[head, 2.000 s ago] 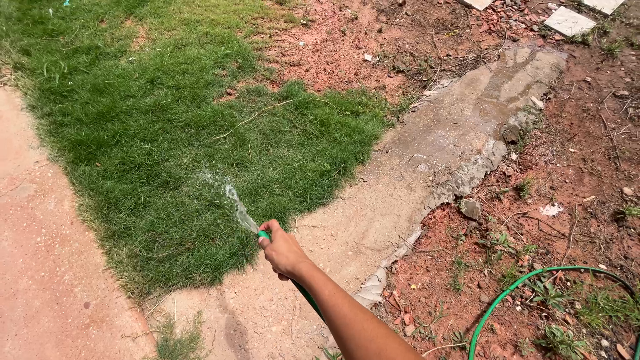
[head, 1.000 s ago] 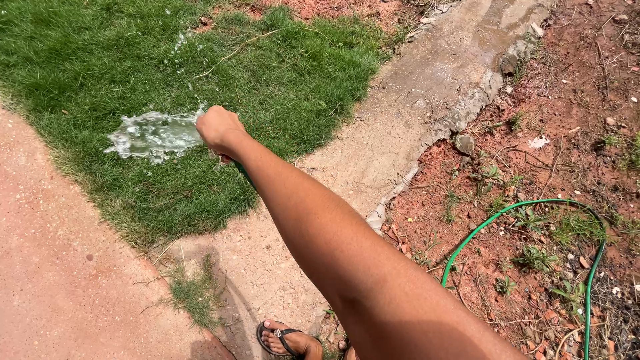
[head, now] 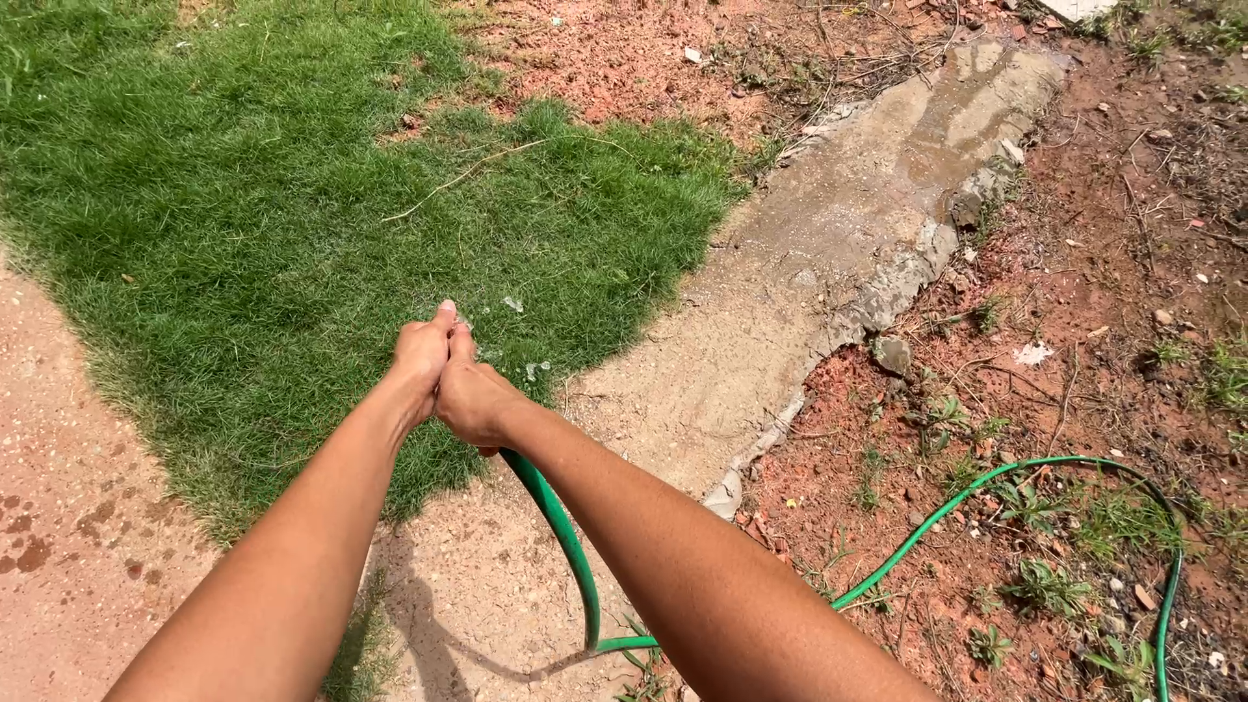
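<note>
A green garden hose (head: 558, 526) rises from the concrete into my right hand (head: 475, 395), which is closed around its end. My left hand (head: 424, 353) presses against the right one from the left, near the hose's hidden mouth; whether it also grips the hose cannot be seen. Both thumbs point forward, side by side. Small splashes of water (head: 514, 304) show just beyond and to the right of the fingers, over the green grass (head: 292, 244).
A rough concrete strip (head: 741, 351), wet at its far end, runs to the upper right. Reddish paving (head: 88, 487) with wet spots lies left. On the right, red soil (head: 838, 458) carries weeds, a stone (head: 892, 355) and a loop of the hose (head: 985, 478).
My left hand has come into view and joined the right. The broad splash of water at the hose end has shrunk to small drops. The sandalled foot is out of view.
</note>
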